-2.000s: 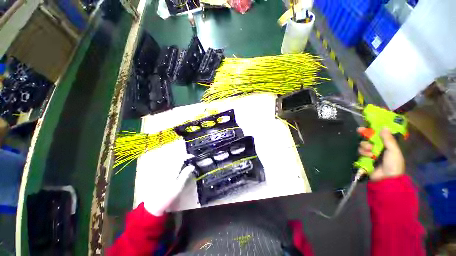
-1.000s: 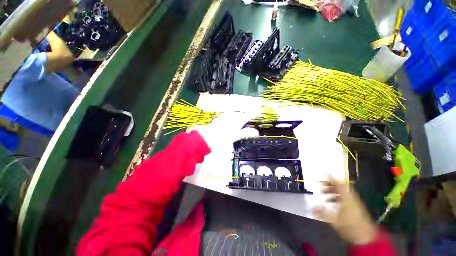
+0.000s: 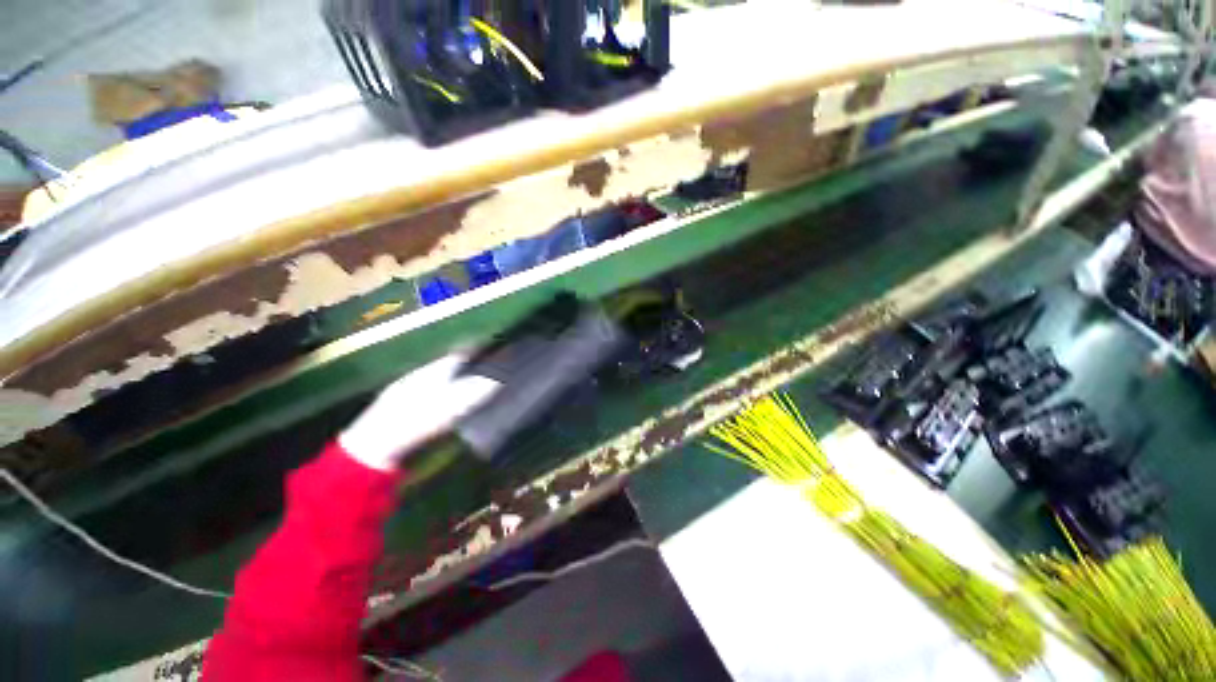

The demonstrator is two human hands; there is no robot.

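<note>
My left hand (image 3: 424, 406), in a white glove, reaches over the green conveyor at the centre left. It is at the left end of a black plastic housing (image 3: 547, 380), which is blurred; my fingers are partly hidden, and it looks held just above the belt. A second dark housing (image 3: 656, 333) lies on the belt right beyond it. My right hand is not in view. The white sheet (image 3: 760, 586) lies at the lower right with a bundle of yellow-green wires (image 3: 874, 526) across it.
Several black housings (image 3: 954, 400) stand on the green bench at right, near a larger wire pile (image 3: 1134, 600). The conveyor's chipped edge (image 3: 587, 480) runs diagonally between bench and belt. Above is a shelf with a peeling edge (image 3: 534, 173) and black crates (image 3: 440, 67). A person's sleeve (image 3: 1180, 187) is at far right.
The view has swung left to the conveyor. My left hand has moved from the white sheet to over the belt, now with a housing. My right hand and the soldering gun have left the view.
</note>
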